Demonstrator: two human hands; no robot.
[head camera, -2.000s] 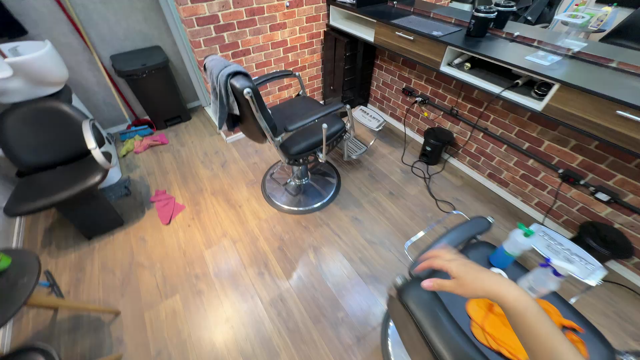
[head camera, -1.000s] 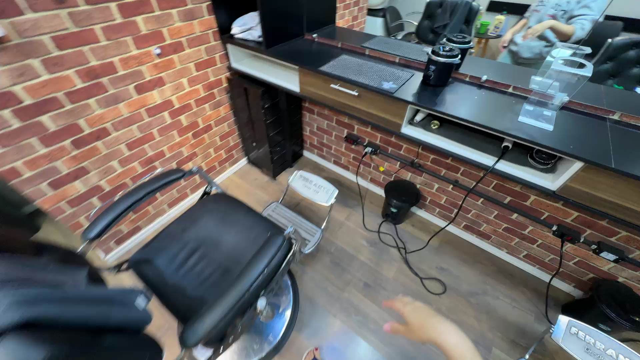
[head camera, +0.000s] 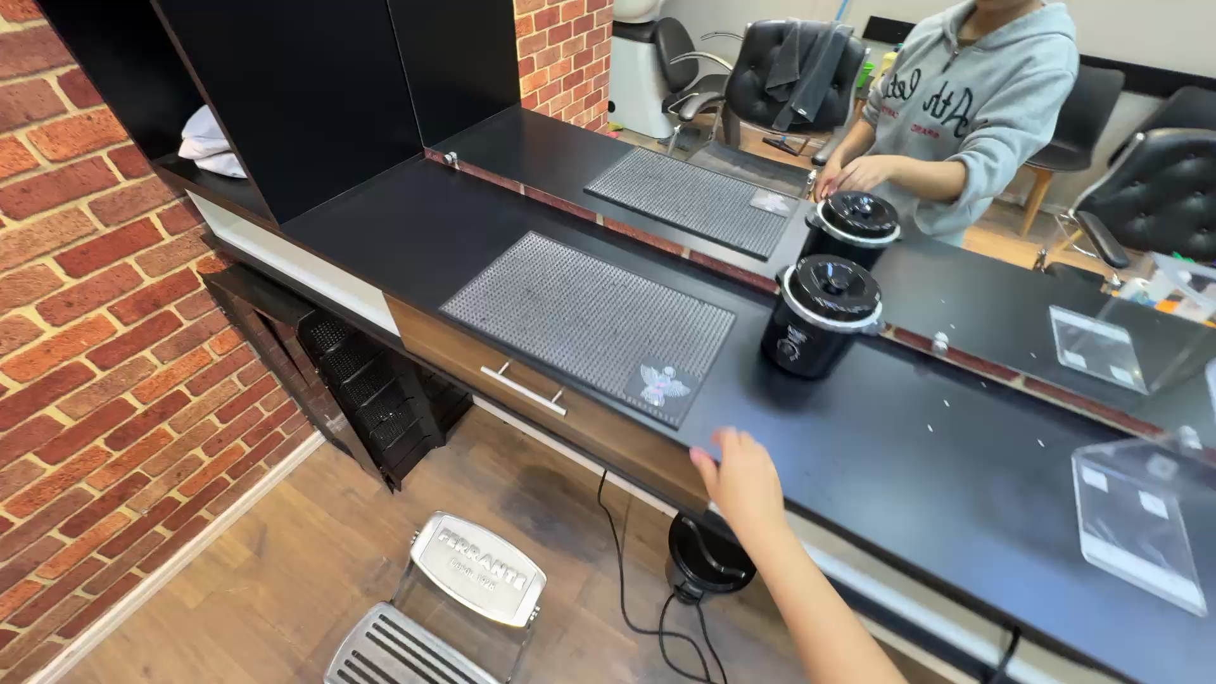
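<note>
My right hand (head camera: 746, 475) reaches in from the lower right. It is empty, with the fingers slightly bent and the thumb apart, over the front edge of the black countertop (head camera: 912, 446). The nearest thing is the corner of a grey textured mat (head camera: 589, 323) with a winged emblem. Behind the hand, a black lidded electric pot (head camera: 822, 323) stands beside the mat, close to the mirror. My left hand is not directly in view; the mirror (head camera: 1007, 247) reflects a person in a grey hoodie with both hands close together, their detail unclear.
A clear acrylic holder (head camera: 1135, 522) lies at the counter's right. Below are a wooden drawer (head camera: 532, 380) with a metal handle, a black bin-like container (head camera: 708, 560) with cables, a metal footrest (head camera: 480, 570) and a black rack (head camera: 366, 380). A brick wall (head camera: 123, 313) borders the left.
My right hand was at a black chair's armrest, beside spray bottles and an orange cloth; it is now at the counter edge. The view has moved much closer to the counter.
</note>
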